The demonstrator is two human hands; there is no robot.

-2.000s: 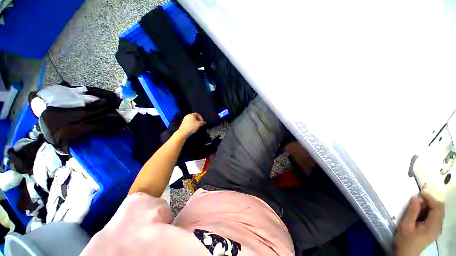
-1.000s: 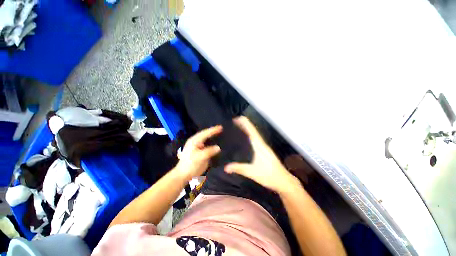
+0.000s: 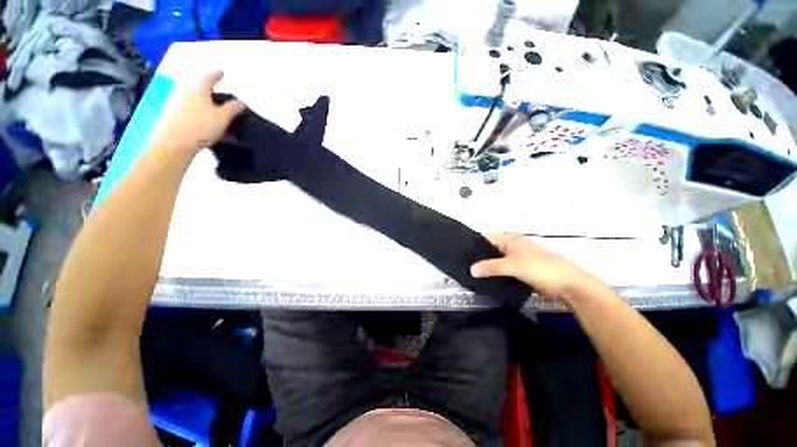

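A long black strip (image 3: 376, 205) lies slantwise across the white machine table, with a bunched part and a short piece sticking up near its left end. My left hand (image 3: 197, 112) grips the left end at the back left of the table. My right hand (image 3: 524, 264) holds the other end at the table's front edge, thumb on top, and the end hangs slightly over the edge. The white sewing machine (image 3: 612, 118) stands behind and to the right of the strip, its needle area not touching the cloth.
Red-handled shears (image 3: 715, 272) and small metal tools (image 3: 671, 245) lie at the table's right front. A tan block (image 3: 762, 244) is beyond them. Blue tape (image 3: 131, 144) marks the left end. Cloth piles (image 3: 74, 96) stand at the far left. Black cloth (image 3: 564, 384) hangs below the front edge.
The view has swung from the floor bins to the machine table. My hands were together over black cloth beside my lap; now they are wide apart on the table, holding the strip stretched between them.
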